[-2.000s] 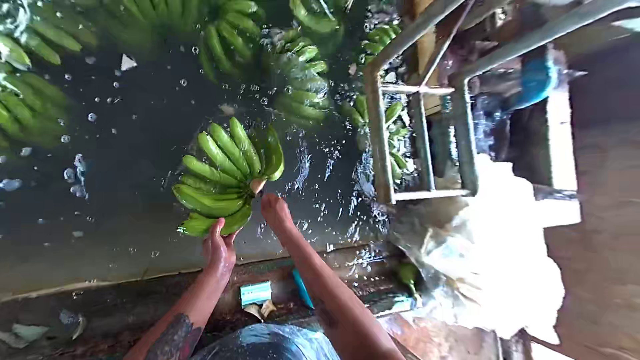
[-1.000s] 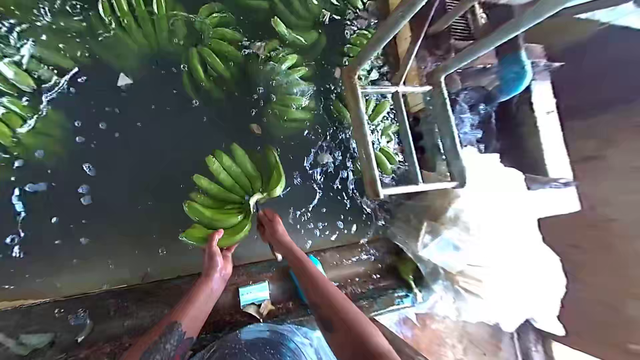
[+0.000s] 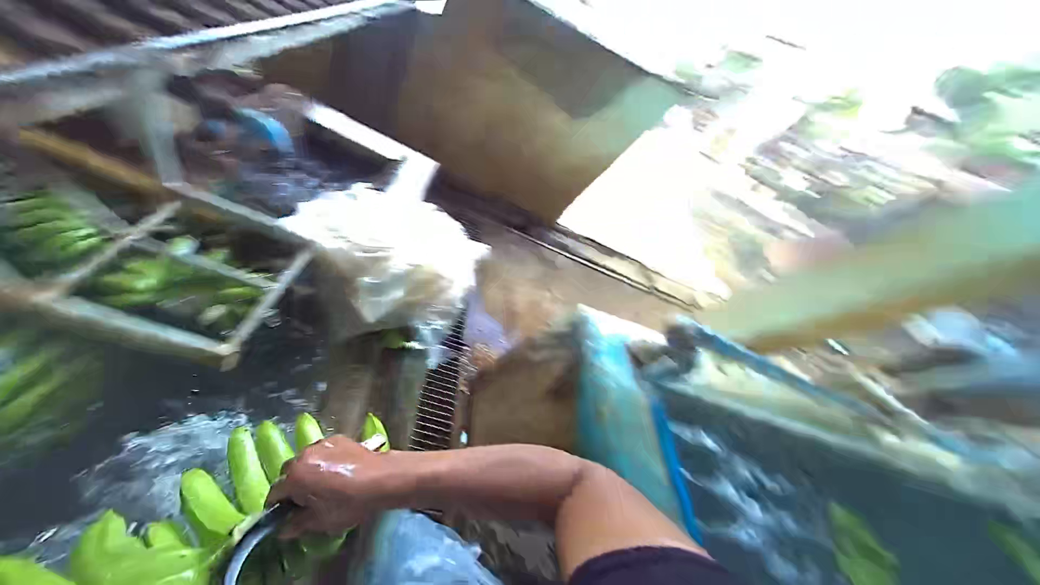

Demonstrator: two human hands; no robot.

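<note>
My right hand is closed over the green bananas at the lower left. A curved, grey, metal-looking tool comes out below its fingers; blur hides its exact kind. Several banana fingers fan out to the left of the hand and beyond it, above splashing water. One more banana tip shows just past the knuckles. My left hand is out of view. Where the bananas join is mostly hidden by the right hand.
A metal frame stands over the water at left, with more green bananas beyond. White plastic sheeting lies by a floor grate. A blue-edged barrier and a second water tank are at right.
The view has swung far to the right and blurred. My left hand, on the bananas earlier, has left the view. My right hand has stayed at the bananas.
</note>
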